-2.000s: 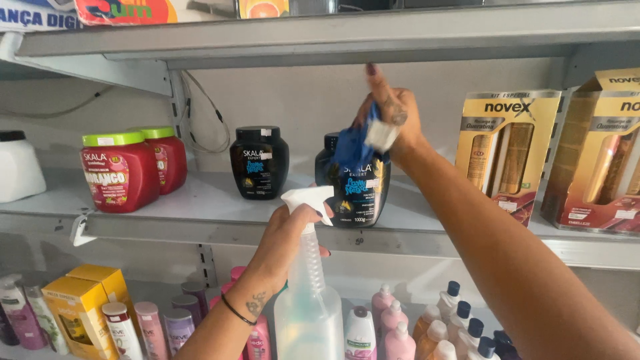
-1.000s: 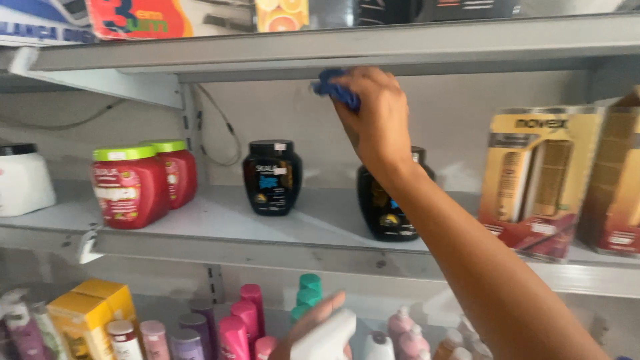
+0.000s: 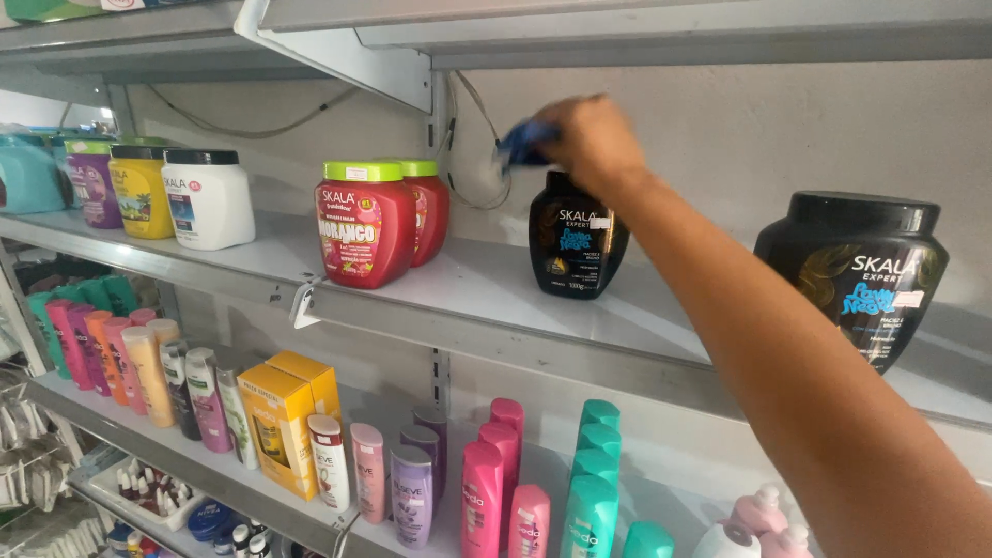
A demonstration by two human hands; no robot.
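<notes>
My right hand (image 3: 595, 143), somewhat blurred, grips a blue cloth (image 3: 528, 144) above and partly in front of the lid of a black Skala jar (image 3: 577, 248). The jar stands upright on the middle shelf (image 3: 465, 271). Beneath my forearm, to the right, is a second black Skala jar (image 3: 860, 256), partly covered by the arm. Two red Skala jars with green lids (image 3: 364, 232) stand left of the hand, one behind the other. My left hand is out of view.
White (image 3: 208, 203), yellow (image 3: 142, 194) and purple jars stand farther left. An upper shelf (image 3: 620, 31) overhangs the hand, its bracket (image 3: 387, 74) at left. A cable (image 3: 480, 108) hangs on the wall. Shampoo bottles (image 3: 482, 496) and a yellow box (image 3: 283, 434) line the lower shelf.
The view has shifted left. My right hand with the blue cloth has moved from the right-hand black jar to above the left one. My left hand, earlier holding a spray bottle, has left the view.
</notes>
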